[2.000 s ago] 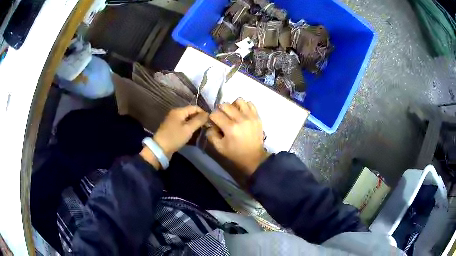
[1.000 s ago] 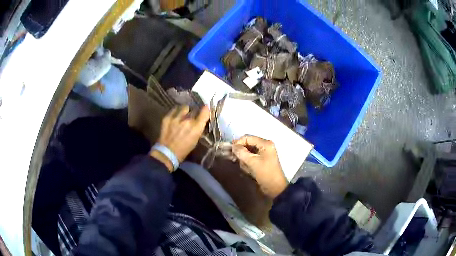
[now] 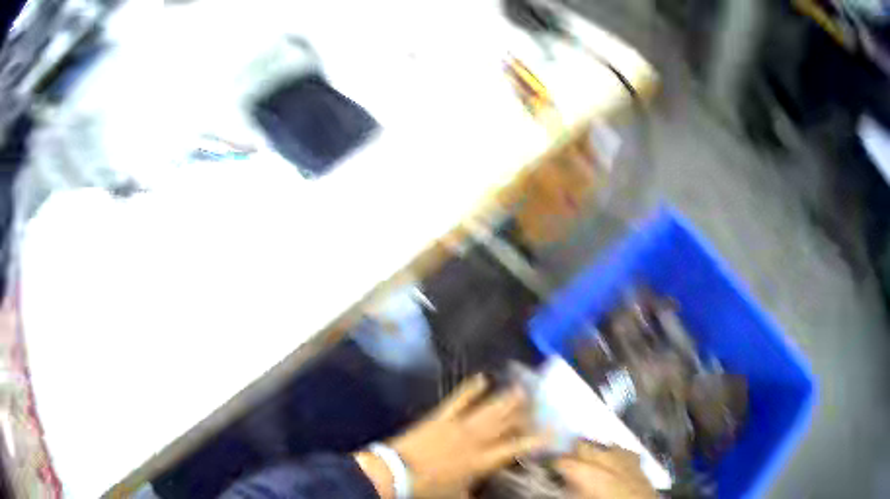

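My left hand is low in the picture, blurred, fingers spread over a brown cut-piece bundle at the bottom edge. My right hand is to its right at the bundle's other side, partly cut off by the lower edge. Blur hides what the fingers of either hand grip. A white card lies just beyond the hands, beside the blue crate. Brown tied bundles lie in the crate.
The white machine table fills the left and upper part, with a wooden edge. A dark rectangular case lies on it. A yellow-orange item is near its far corner. A brown box-like thing is under the table edge.
The view has swung up and left over the table, so the hands and crate appear lower and further right. My right hand now shows nearer my left. The tie is no longer discernible.
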